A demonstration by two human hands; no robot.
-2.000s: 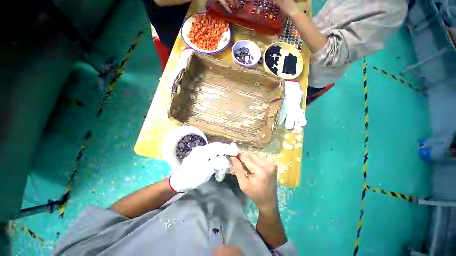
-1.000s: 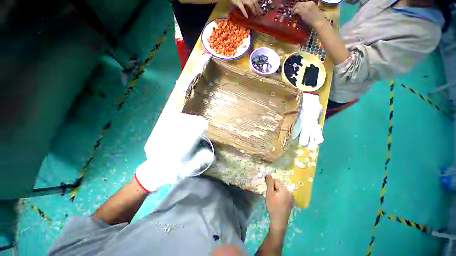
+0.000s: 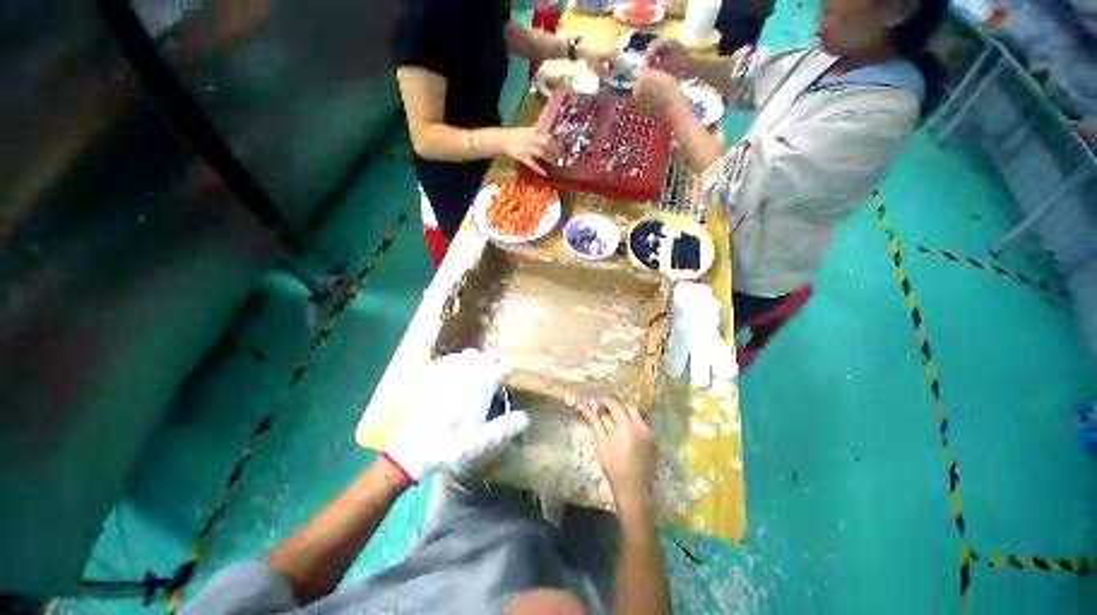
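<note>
My left hand (image 3: 445, 421), in a white knitted glove with a red cuff, lies over the white bucket at the table's near left. Its fingers and thumb spread around the dark opening (image 3: 498, 404); the glove hides most of the bucket, and whether it grips the rim is unclear. My right hand (image 3: 623, 447) is bare, with its fingertips at the near edge of the shallow brown box (image 3: 559, 315). A small dark spot shows at the fingertips, too blurred to tell if it is a held piece. Pale flakes lie in the box.
Beyond the box stand a plate of orange pieces (image 3: 520, 208), a small bowl (image 3: 592, 237) and a cream-yellow dish of black pieces (image 3: 670, 248). White gloves (image 3: 700, 336) lie at the right. Two people work by the red tray (image 3: 608, 144). Pale discs lie on the yellow table (image 3: 719, 493).
The view has tilted up, showing more of the table's far end. My right hand went from my left hand to the near table edge, then forward to the box. My left hand moved onto the bucket.
</note>
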